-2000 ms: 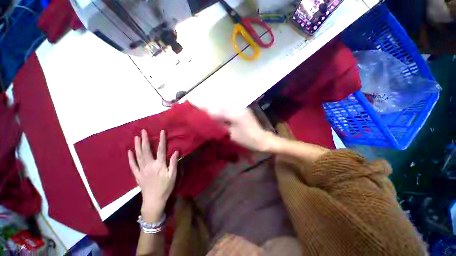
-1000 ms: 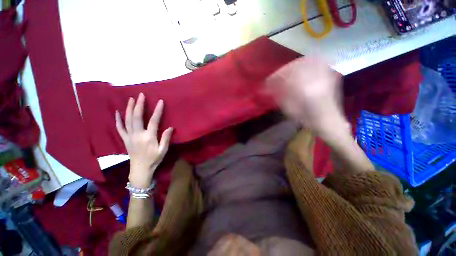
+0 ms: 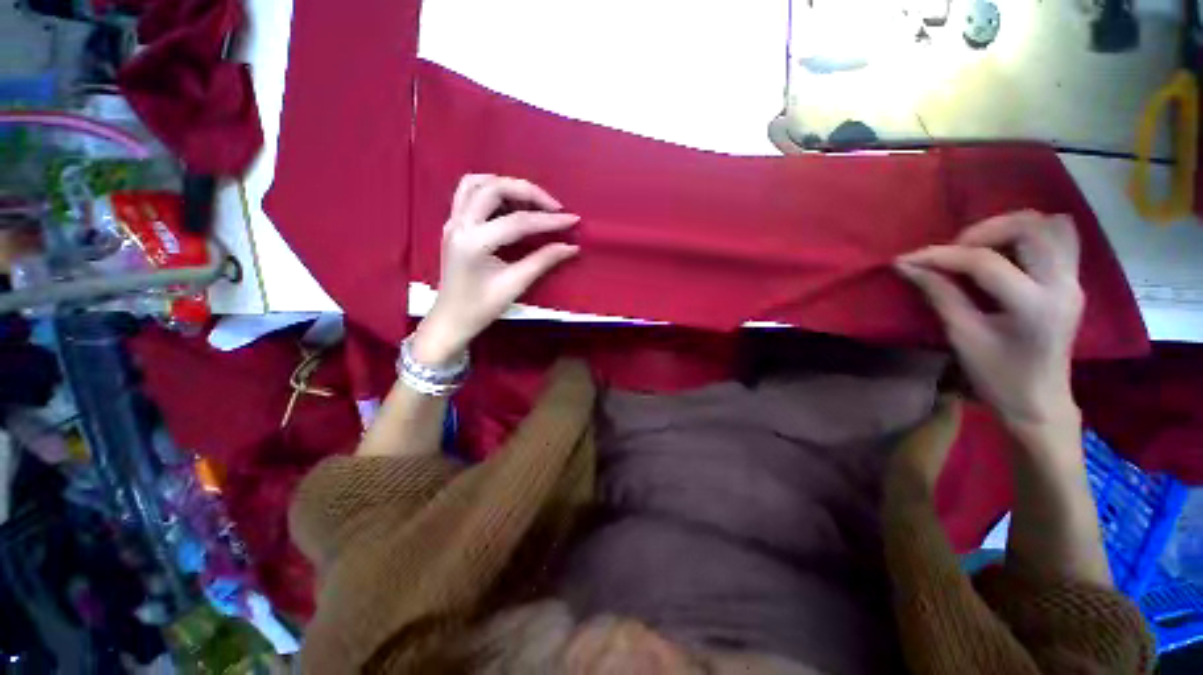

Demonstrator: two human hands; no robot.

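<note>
A long dark red cloth panel [image 3: 739, 218] lies across the white table in front of me, its right end angled, with a raised crease running lengthwise between my hands. My left hand [image 3: 508, 251] pinches the panel near its left end between thumb and fingers. My right hand [image 3: 1009, 290] pinches it near the right part, pulling up a small fold at the fingertips. A second dark red strip [image 3: 346, 145] with a pointed lower end lies flat at the left, beside the panel.
The needle plate area [image 3: 897, 79] is behind the panel at upper right. Yellow-handled scissors [image 3: 1164, 152] lie at the far right. Crumpled red cloth [image 3: 198, 92] is at upper left. A blue basket [image 3: 1135, 514] is at lower right. Red cloth hangs below the table edge.
The view has shifted to the right. The panel is now spread straighter across the table. Both hands have gone from lying or sweeping on the cloth to pinching it.
</note>
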